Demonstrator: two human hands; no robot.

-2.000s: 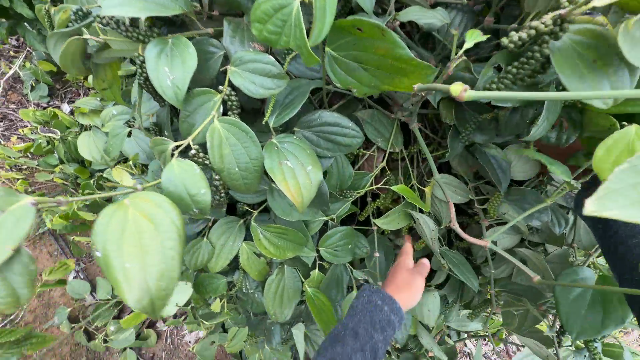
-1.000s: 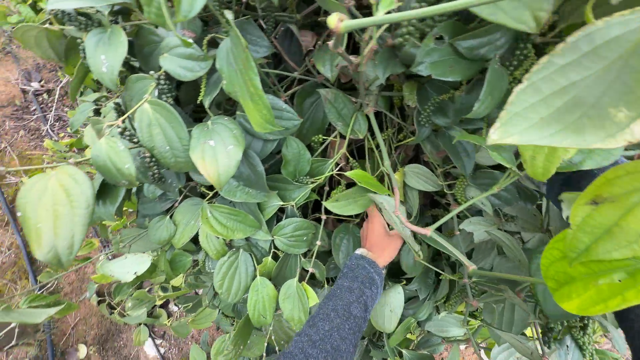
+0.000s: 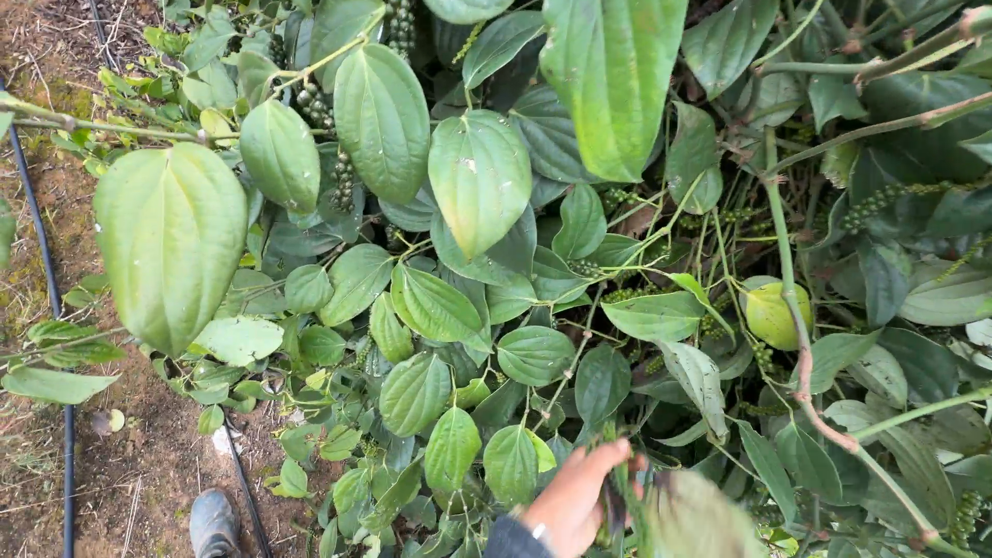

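At the bottom of the head view, my left hand (image 3: pixel 573 496), in a dark sleeve, has its fingers closed around a blurred green bunch (image 3: pixel 639 504), seemingly pepper spikes. A pale, blurred leaf (image 3: pixel 701 519) lies right beside the fingers; whether it is held is unclear. Behind and above spreads a pepper vine with broad green leaves (image 3: pixel 535 355). Green peppercorn spikes (image 3: pixel 314 105) hang at the upper left, with thinner spikes (image 3: pixel 876 205) at the right. A yellow-green leaf (image 3: pixel 767 314) sits behind a curved woody stem (image 3: pixel 806 372). My right hand is not in view.
Brown soil (image 3: pixel 139 442) with dry twigs lies at the left. A black hose (image 3: pixel 46 256) runs along it, and a thinner dark tube (image 3: pixel 246 488) passes near a boot (image 3: pixel 213 523). A long stem (image 3: pixel 101 128) with a large leaf (image 3: pixel 170 244) juts across the upper left.
My left hand has come out of the foliage, where it was reaching among the leaves, and now holds a green bunch. The dark cloth at the right edge has left the view.
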